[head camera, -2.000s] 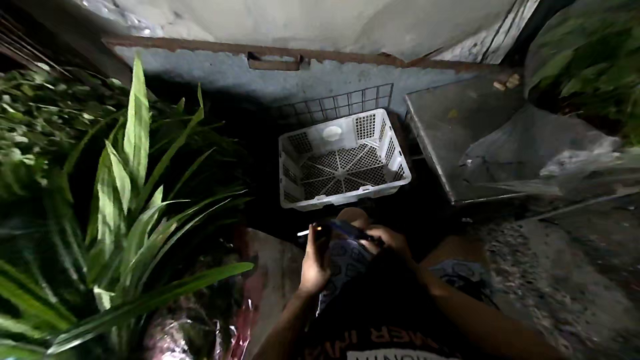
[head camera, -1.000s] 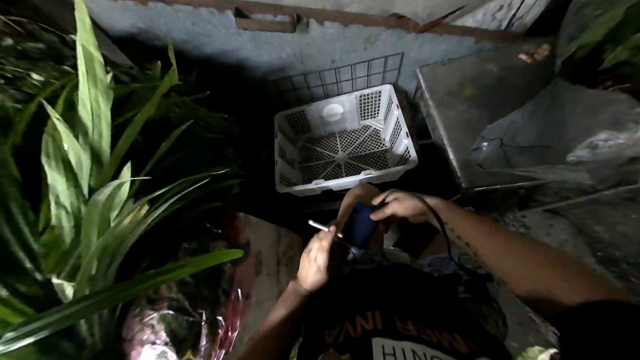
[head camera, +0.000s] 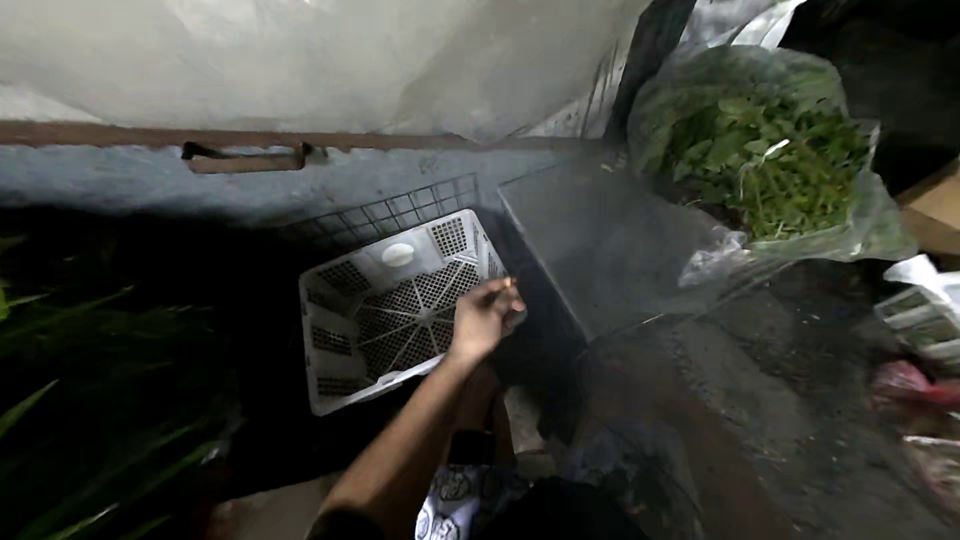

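My left hand (head camera: pixel 486 315) reaches forward over the right side of a white plastic crate (head camera: pixel 381 386), its fingers closed around a cigarette (head camera: pixel 510 283) whose orange end shows at the fingertips. The rest of the cigarette is hidden by the fingers. The crate has perforated walls and floor, and a pale round patch marks its back wall. A small dark rectangular object (head camera: pixel 471 448) lies by my leg, above the patterned shorts (head camera: pixel 450 506); its kind is not clear. My right hand is not in view. Grey haze like smoke hangs at the right.
Behind the crate a wire grid (head camera: pixel 397 214) leans by the blue-grey wall (head camera: pixel 375 172). A flat grey metal surface (head camera: pixel 592 240) stands at the right, beside leafy greens (head camera: pixel 772 165) in a clear plastic bag. Long-leaved plants (head camera: pixel 112 390) fill the left; a cardboard box (head camera: pixel 934 206) is far right.
My left hand has moved forward from near my lap to over the crate, still with the cigarette. My right hand, earlier on a dark blue object, has gone out of view. The view has turned right.
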